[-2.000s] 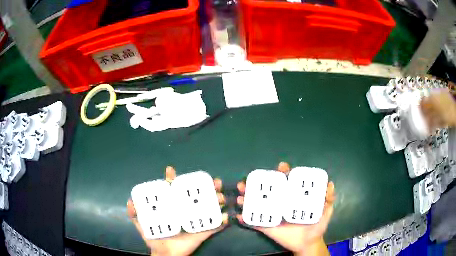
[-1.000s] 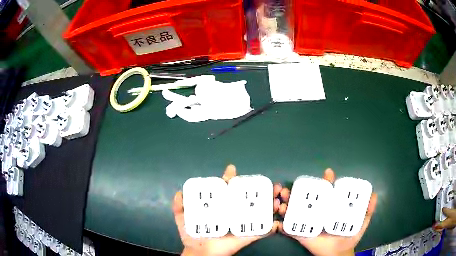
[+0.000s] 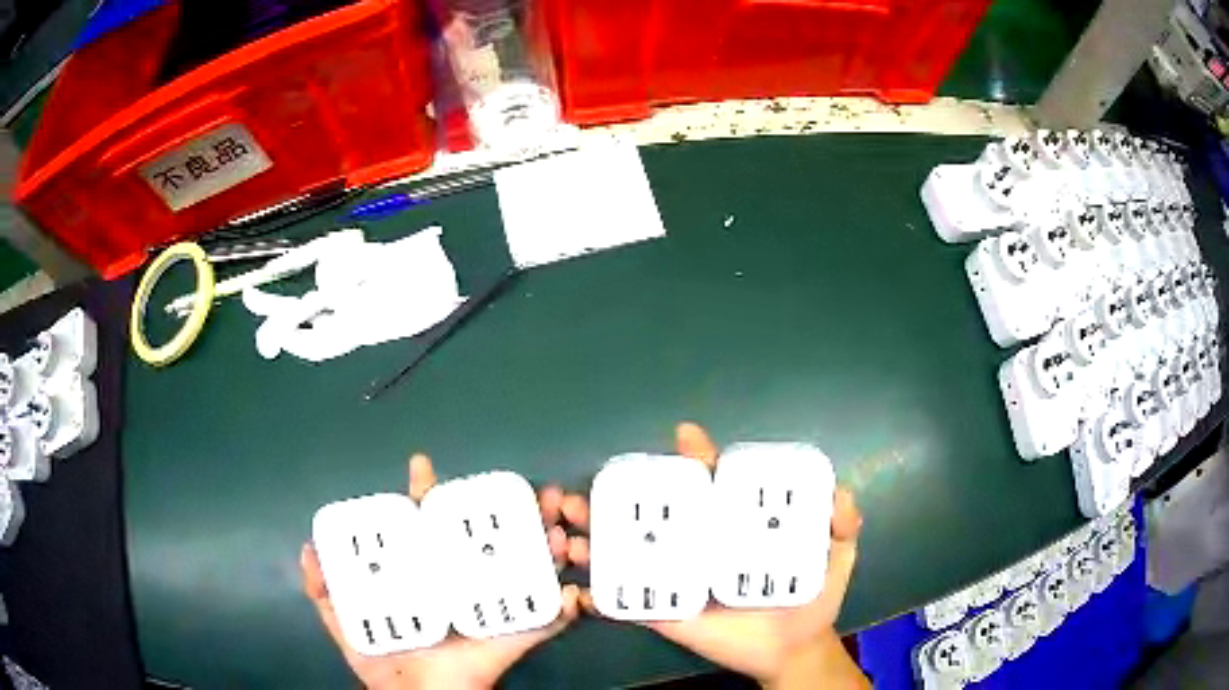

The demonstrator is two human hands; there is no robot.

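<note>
My left hand (image 3: pixel 445 661) holds two white outlet adapters (image 3: pixel 377 573) side by side, slotted faces up. My right hand (image 3: pixel 775 647) holds two more outlet adapters (image 3: pixel 772 526) the same way, with their slots and small port openings showing. Fingertips show around the adapters' edges; the palms are hidden under them. Both hands are low in the view, above the green mat (image 3: pixel 674 351), with their fingertips close together in the middle.
Rows of adapters (image 3: pixel 1065 283), pins up, stand at right, more (image 3: pixel 47 398) at left. Red reject bin (image 3: pixel 216 135), second red crate (image 3: pixel 768 54) and clear bottle (image 3: pixel 499 81) line the back. Tape roll (image 3: pixel 173 305), crumpled white heap (image 3: pixel 364 297), white square pad (image 3: pixel 577 205), thin black tool (image 3: pixel 438 337) lie ahead.
The camera view has shifted, so the bins and mat items sit further left and more right-hand rows show. Both hands still hold two adapters each. The other person's hand at right is gone from view.
</note>
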